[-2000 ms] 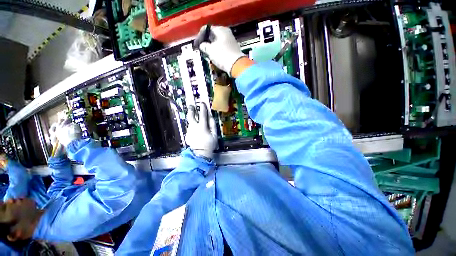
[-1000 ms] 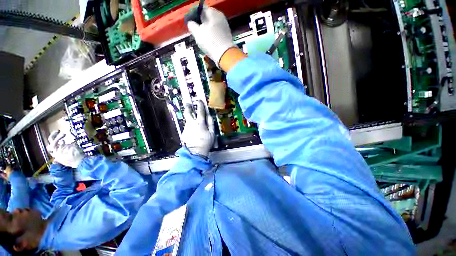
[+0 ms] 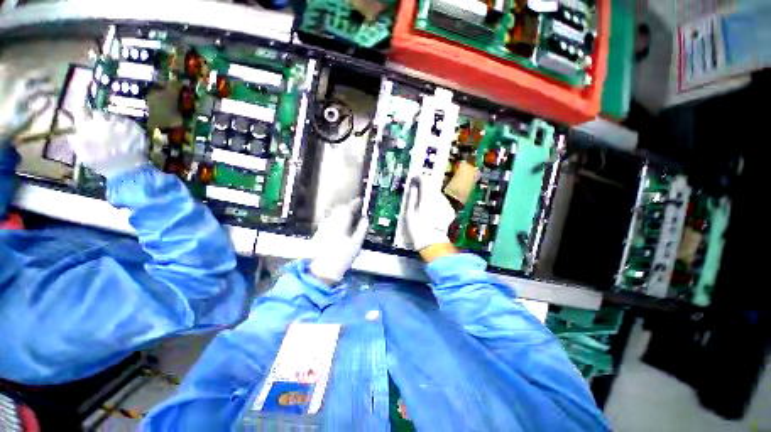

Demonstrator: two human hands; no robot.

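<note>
A green circuit board (image 3: pixel 386 160) sits in a dark carrier in front of me. A light bar with dark fittings (image 3: pixel 433 135) runs down it, with a tan pad (image 3: pixel 462 181) beside it and a pale-green plate (image 3: pixel 517 202) at its right side. My gloved left hand (image 3: pixel 341 240) lies at the carrier's lower left edge, fingers pointing up, nothing seen in it. My gloved right hand (image 3: pixel 429 215) touches the light bar's lower part; its fingertips partly cover the bar, and whether it grips is unclear.
A red tray (image 3: pixel 507 78) holding another board stands behind the line. A coworker's gloved hand (image 3: pixel 110 142) is at a second board (image 3: pixel 245 135) on the left. Another board (image 3: pixel 672 232) is at the right. Green fixtures (image 3: pixel 583 337) lie below the rail.
My right hand has come down from near the red tray to the light bar; the dark piece it held no longer shows. My left hand has moved to the carrier's left edge. The view has turned.
</note>
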